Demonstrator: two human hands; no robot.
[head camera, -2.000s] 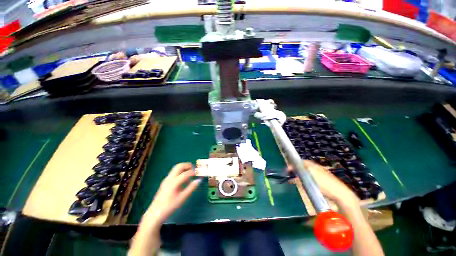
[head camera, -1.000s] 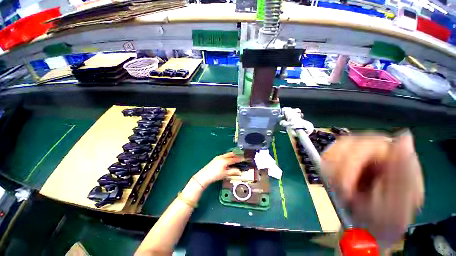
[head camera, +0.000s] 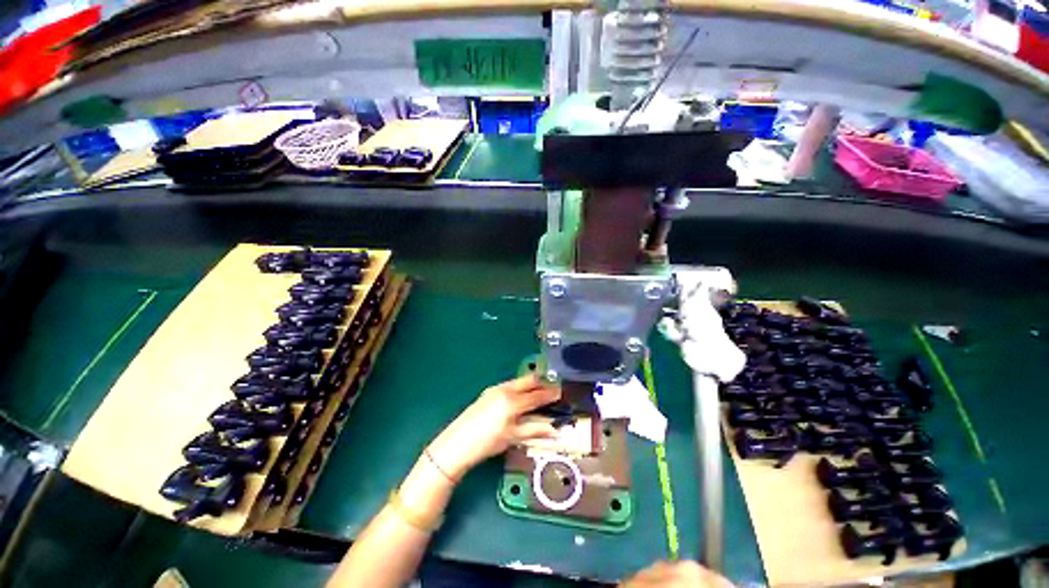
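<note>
The green arbor press (head camera: 592, 327) stands in the middle, its ram low over the pale fixture (head camera: 541, 440). My left hand (head camera: 506, 419) is at the fixture, its fingertips on a black part (head camera: 560, 414) under the ram, mostly hidden by the fingers and ram. The grey press lever (head camera: 707, 459) hangs steeply down on the right. My right hand (head camera: 676, 574) is at the bottom edge, mostly cut off, by the lever's lower end. The lever knob is not visible. A white ring (head camera: 558, 482) lies at the front of the press base (head camera: 598, 505).
Black parts lie in a row on stacked cardboard (head camera: 161, 368) at left and in several rows on cardboard (head camera: 765, 517) at right. White crumpled cloth (head camera: 633, 408) lies beside the ram. A pink basket (head camera: 891, 170) is behind, beyond the dark bench edge.
My left hand has moved from beside the fixture onto it, with a black part there. My right hand has gone down to the lower frame edge, and the lever now hangs more steeply.
</note>
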